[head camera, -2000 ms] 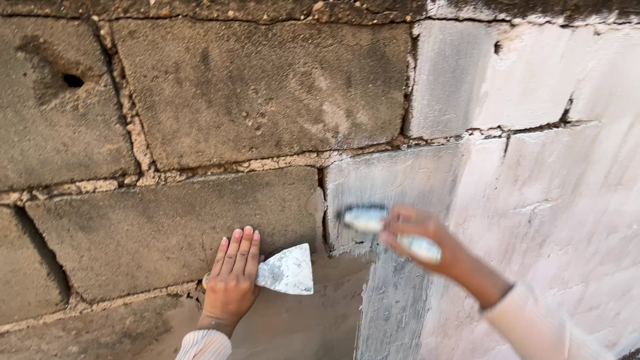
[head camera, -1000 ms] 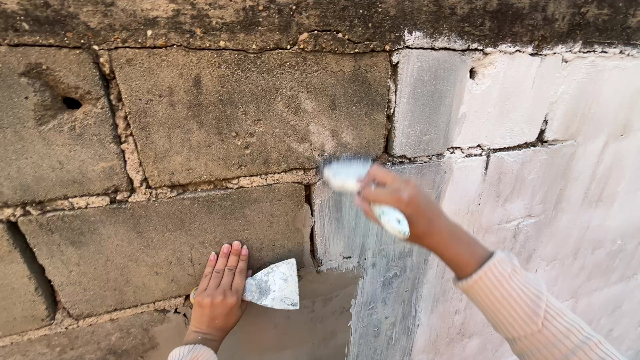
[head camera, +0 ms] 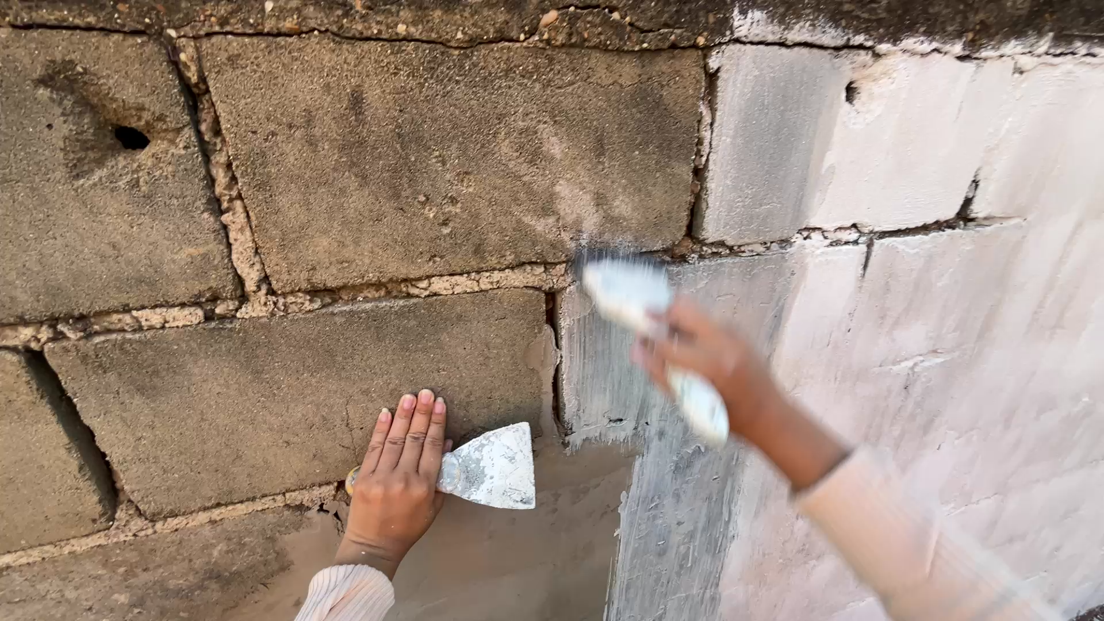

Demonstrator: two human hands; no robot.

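My left hand (head camera: 401,474) lies flat against the block wall (head camera: 302,397), fingers pointing up, with a paint-spattered putty knife (head camera: 492,467) held under the palm and its blade sticking out to the right. My right hand (head camera: 703,354) grips a white-smeared brush (head camera: 625,289) by the middle of its handle; it is blurred by motion. The dark bristles touch or nearly touch the wall near the mortar joint, at the upper left corner of a grey-coated block (head camera: 604,362). Most of the knife's handle is hidden behind my left hand.
Bare brown blocks with rough, cracked mortar joints (head camera: 233,207) fill the left. A small hole (head camera: 131,137) pierces one block. Pale whitish coating (head camera: 949,362) covers the wall on the right. Smooth brown render (head camera: 517,552) lies below, and a dark rough ledge (head camera: 431,19) runs along the top.
The brush in my right hand has moved up and left from the middle of the grey-coated block to the joint above it. My left hand stays on the wall with the putty knife.
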